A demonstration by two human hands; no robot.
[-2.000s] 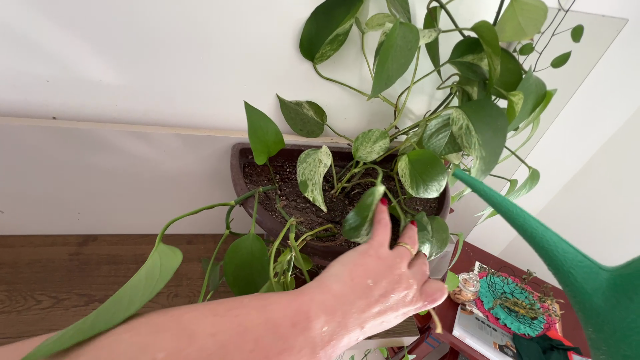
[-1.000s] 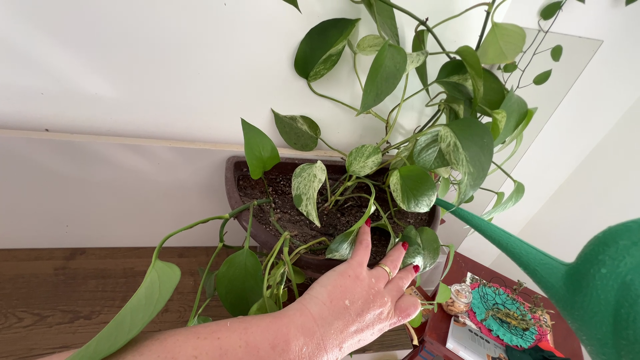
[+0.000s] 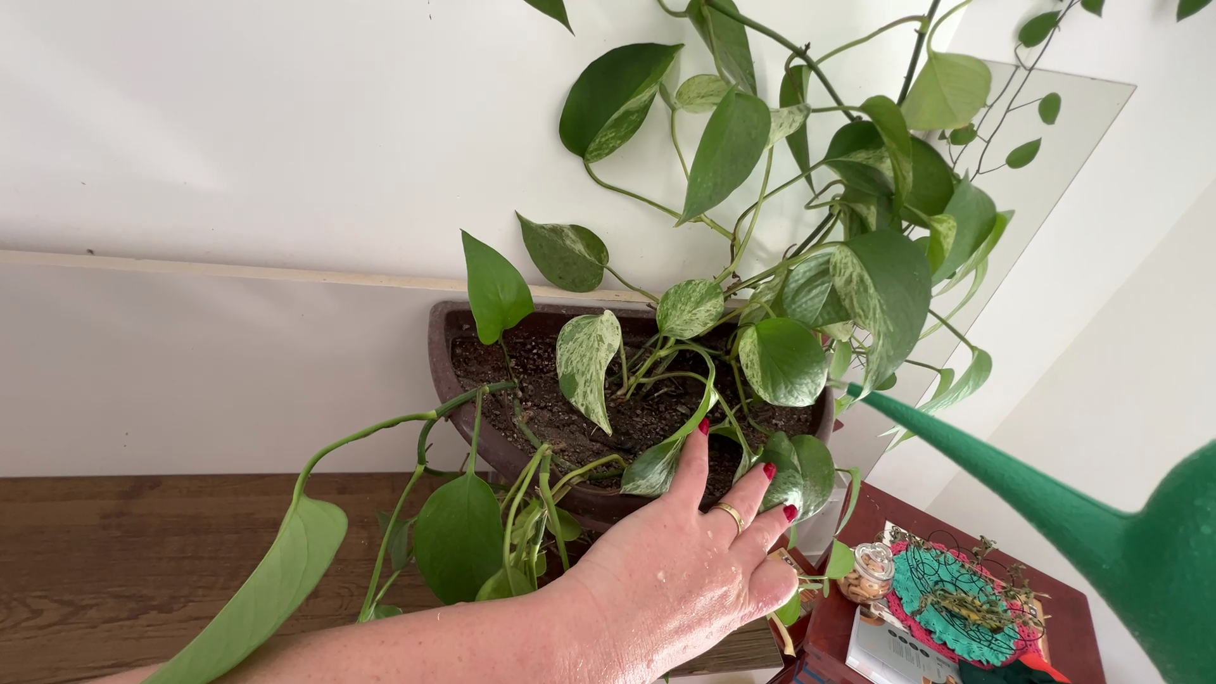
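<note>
My left hand (image 3: 698,551) reaches in from the lower left, back upward, fingers apart. Its fingertips touch variegated pothos leaves (image 3: 793,475) at the front edge of a brown half-round planter (image 3: 454,366). Dark soil (image 3: 560,418) shows between the stems. From the right, the long spout of a green watering can (image 3: 997,470) points at the planter's right end, its tip beside a leaf; whether water flows is unclear. The can's handle and my right hand are out of view.
Behind the planter stands a white wall (image 3: 285,142) with a ledge. A brown wooden surface (image 3: 142,551) lies at lower left. On a red table (image 3: 1054,608) at lower right are a glass jar (image 3: 866,573), a turquoise and pink doily (image 3: 936,589) and a booklet (image 3: 888,651). Long vines trail left and upward.
My left hand's fingers have spread apart, and the leaf at my fingertip now hangs lower over the planter's front. The watering can's spout stays at the planter's right end.
</note>
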